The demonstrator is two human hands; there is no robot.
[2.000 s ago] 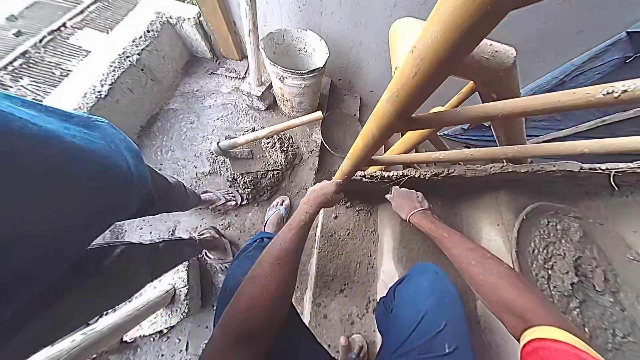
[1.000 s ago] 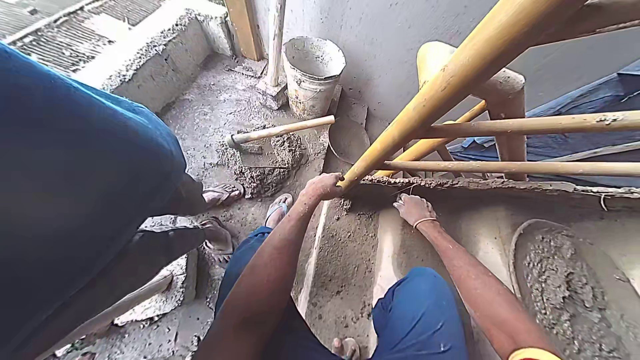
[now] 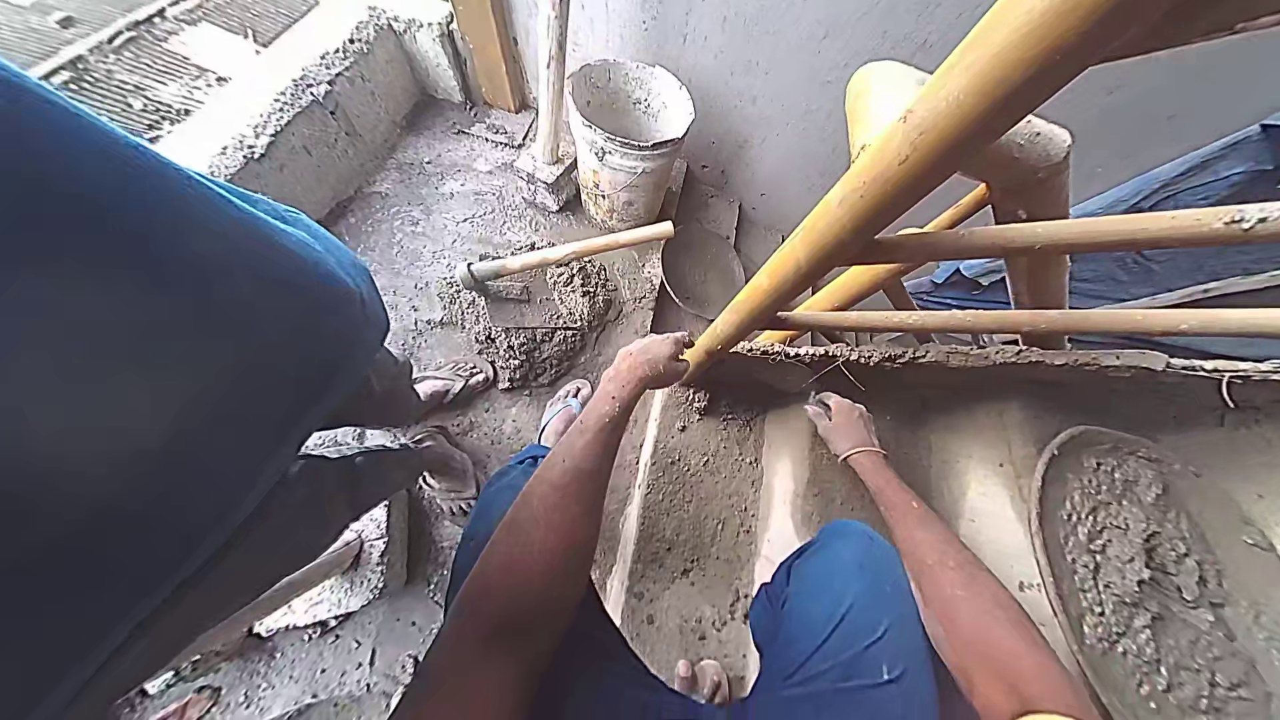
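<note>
My left hand [image 3: 652,361] grips the lower end of the yellow metal railing post [image 3: 800,245], where it meets the stair edge. To its right, my right hand [image 3: 843,424] is curled close to the rough cement edge [image 3: 950,357], with a small greyish object at its fingertips; what that is cannot be made out. Loose mortar [image 3: 700,402] lies on the step just below the post. At the far right a round pan [image 3: 1045,500] holds wet mortar [image 3: 1140,560].
A hoe [image 3: 570,252] lies on a mortar heap [image 3: 530,350]. Behind it stand a dirty bucket [image 3: 630,150] and an upright pole [image 3: 551,90] on a block. A shallow pan [image 3: 703,270] leans near the post. Another person in blue [image 3: 180,330] stands close at left.
</note>
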